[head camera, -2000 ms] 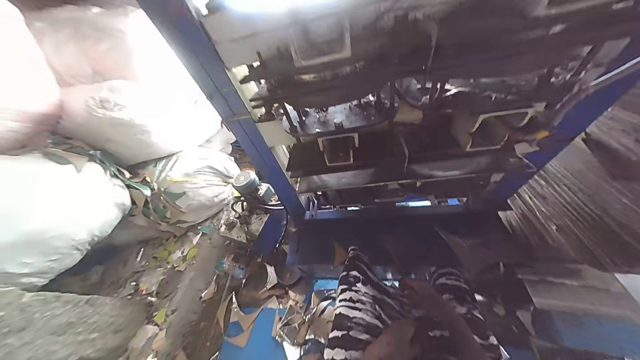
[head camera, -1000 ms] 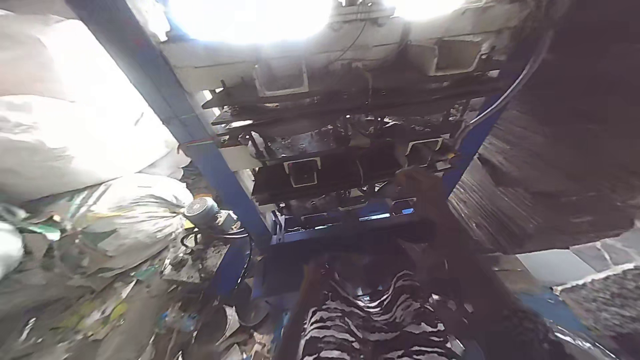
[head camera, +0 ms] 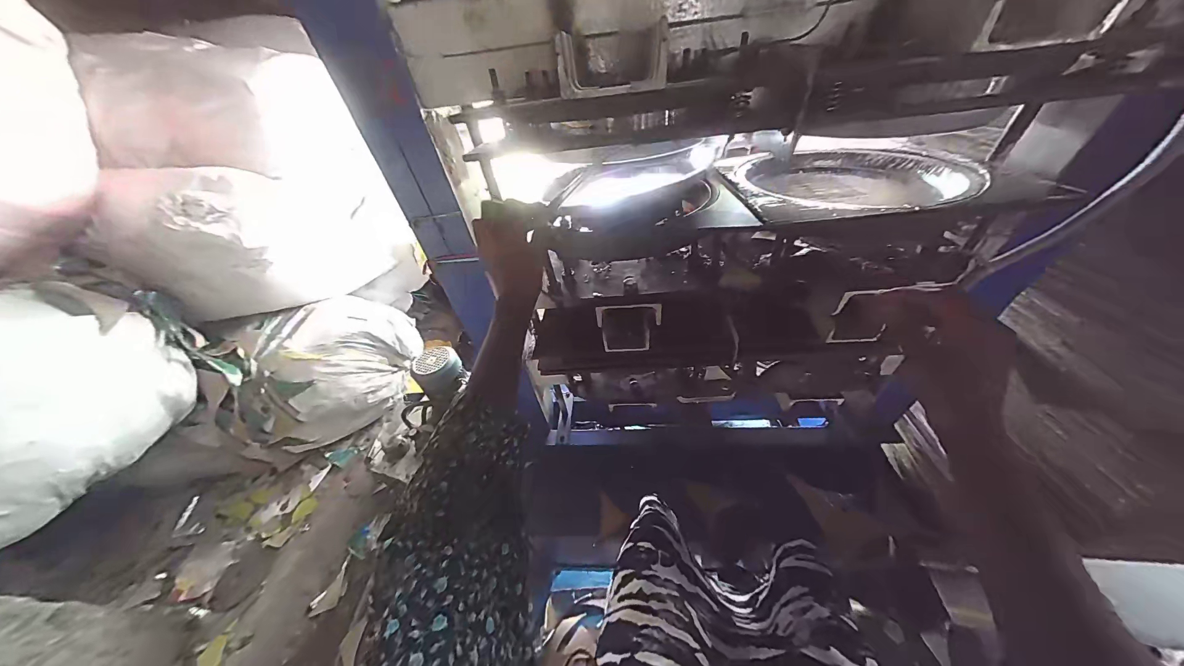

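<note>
My left hand [head camera: 507, 242] is raised at the left end of a press machine's upper opening, its fingers near a shiny round plate [head camera: 638, 180] that sits tilted over a round die hole. What the fingers grip is hidden by dark shade and glare. To the right of that plate lies a round metallic die [head camera: 860, 180], with a shiny rim. My right hand [head camera: 934, 319] is in front of the machine's right side, beside the lower right metal bracket handle [head camera: 860, 316]; whether it grips this handle is unclear. Another bracket handle [head camera: 631, 328] shows between my hands.
A blue steel frame [head camera: 407, 139] holds the machine. Stuffed white sacks [head camera: 231, 222] are piled at left, near a small motor [head camera: 438, 370]. Scraps [head camera: 287, 518] litter the floor. A grey hose [head camera: 1091, 208] curves down at right. My patterned clothing [head camera: 721, 592] shows at the bottom.
My left hand has come up to the upper opening, where the round plate and die are now in view. My right hand remains near the lower right handle, as one second ago.
</note>
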